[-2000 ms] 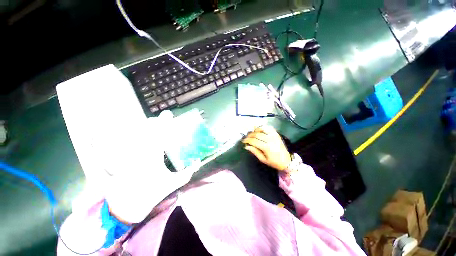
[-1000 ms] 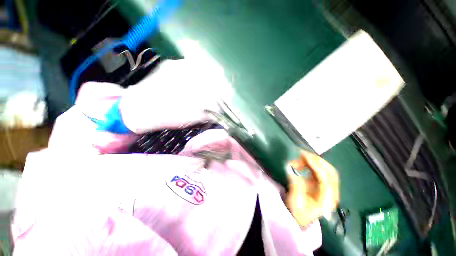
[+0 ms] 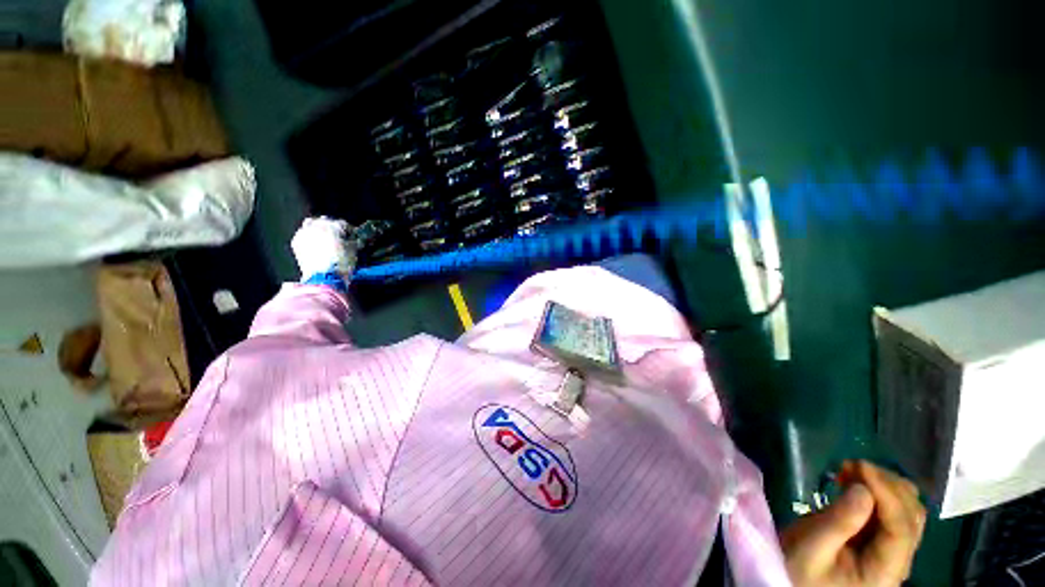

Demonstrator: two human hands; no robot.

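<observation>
My left hand [image 3: 325, 248], in a white glove with a blue wrist band, is at the near left corner of a black tray [image 3: 332, 155]. A small dark thing shows beside its fingers; whether I hold it is unclear. The tray holds several rows of small dark parts with shiny edges [image 3: 513, 161]. A blue coiled cord [image 3: 539, 243] runs from my left wrist across the tray to the right. My bare right hand [image 3: 859, 530] is low at the right, fingers curled, over the green bench. A small dark thing is at its fingertips; the grip is unclear.
A white carton [image 3: 997, 401] stands on the green bench [image 3: 848, 80] beyond my right hand. Pale strips [image 3: 756, 258] lie near the bench edge. A keyboard corner [image 3: 1014, 545] shows at lower right. Brown cartons [image 3: 143, 338] and a white bag [image 3: 126, 212] are at far left.
The view has swung left, bringing the black tray with its rows into sight. My left arm now reaches out to it, with the cord stretched. The circuit boards and scanner have left the view.
</observation>
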